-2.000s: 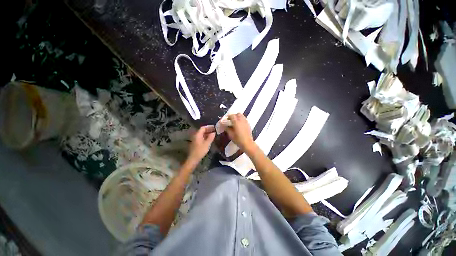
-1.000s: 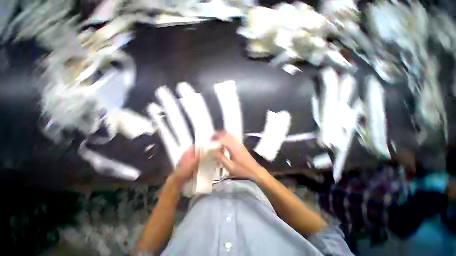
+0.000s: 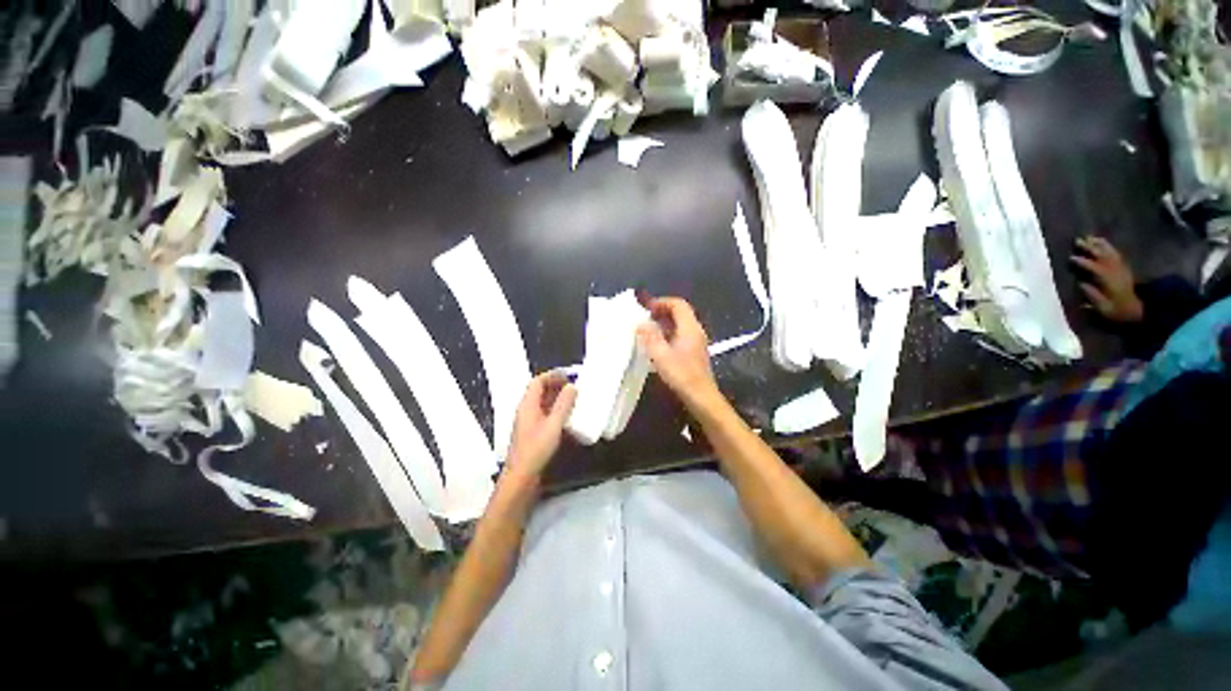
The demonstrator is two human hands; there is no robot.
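A folded white bundle (image 3: 610,367) is at the table's front edge, in front of my body. My left hand (image 3: 543,413) has its fingertips at the bundle's left edge, where a bit of narrow strip shows. My right hand (image 3: 678,348) grips its upper right edge. A narrow white tie strip (image 3: 757,300) runs out to the right from beside my right hand and curls upward; its part at the bundle is hidden. Several curved white cut pieces (image 3: 421,371) lie side by side to the left.
Tangled strips (image 3: 149,365) lie at left. Bundles (image 3: 581,68) are heaped beyond, beside a small box (image 3: 776,61). Long thick white stacks (image 3: 790,243) and loose scraps (image 3: 807,412) lie at right. Another person's hand (image 3: 1110,280) rests at the table's right side, with a plaid garment below.
The view has turned and shifted right, showing the long stacks and another person's hand. My hands have moved from the curved pieces to the folded bundle, right of them.
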